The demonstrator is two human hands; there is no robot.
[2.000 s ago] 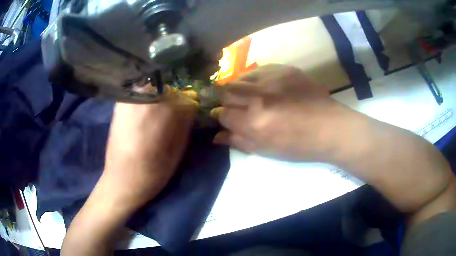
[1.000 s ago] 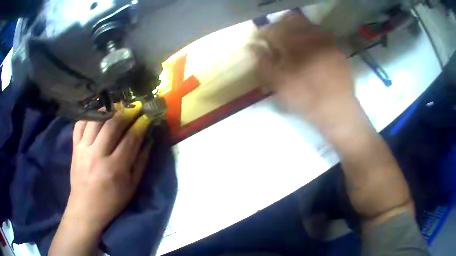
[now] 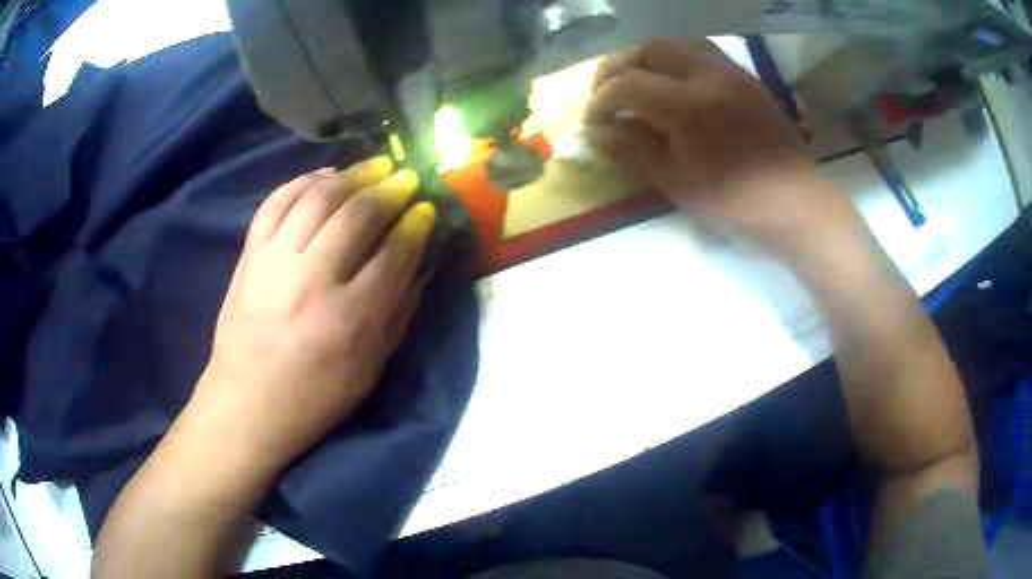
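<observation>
The dark navy garment piece [image 3: 147, 260] lies crumpled on the left and under my left hand. My left hand [image 3: 323, 255] holds the cloth down, its yellow-lit fingertips close to the glowing needle area; its thumb is hidden. The sewing machine head [image 3: 340, 57] covers the top and hides part of the needle area. My right hand [image 3: 696, 130] is over the machine bed [image 3: 566, 209], right of the needle, with fingers curled; whether it pinches anything cannot be seen. A narrow navy strip [image 3: 773, 70] shows just behind it.
Orange-red tape [image 3: 484, 209] is on the bed beside the needle. A thin dark tool [image 3: 900, 187] lies at the right, near a red item [image 3: 911, 106]. The white tabletop [image 3: 611, 339] curves along the front. Blue mesh [image 3: 1007, 452] shows at the lower right edge.
My right hand has left the cloth beside my left hand and moved right over the bed, where its fingers are now curled. My left hand stays on the cloth. The view has shifted.
</observation>
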